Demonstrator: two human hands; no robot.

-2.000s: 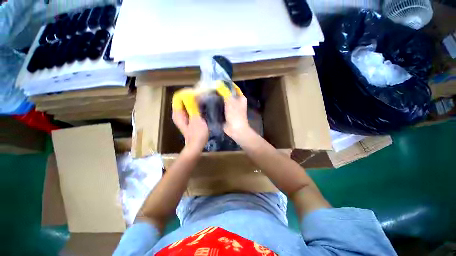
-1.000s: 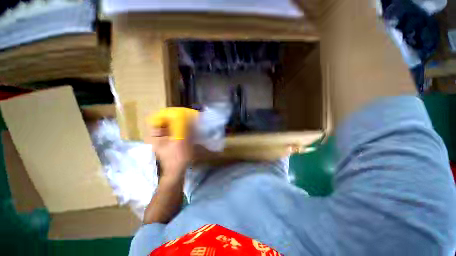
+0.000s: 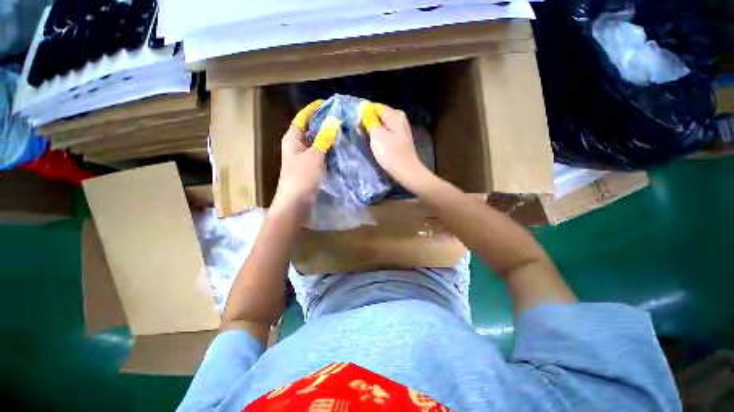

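Note:
My left hand [image 3: 304, 153] and my right hand [image 3: 391, 143], with yellow finger cots [image 3: 326, 133] on the fingertips, both hold a clear poly bag [image 3: 344, 165] above the open carton [image 3: 509, 121]. Something dark shows through the bag's upper part between my fingers; its outline is unclear. The crinkled lower part of the bag hangs over the carton's near edge, towards me. The inside of the carton is dark and partly hidden by my hands.
White sheets [image 3: 338, 26] top the stack behind the carton. Black plastic housings [image 3: 95, 36] lie in rows at the upper left. A waste carton [image 3: 149, 249] with crumpled bags [image 3: 233, 245] stands at left. A black bin liner [image 3: 636, 105] is at right.
My right arm, stretched forward past the carton a second ago, is back over it. My left hand has moved from the carton's near left to its middle, and both hands now hold a bag.

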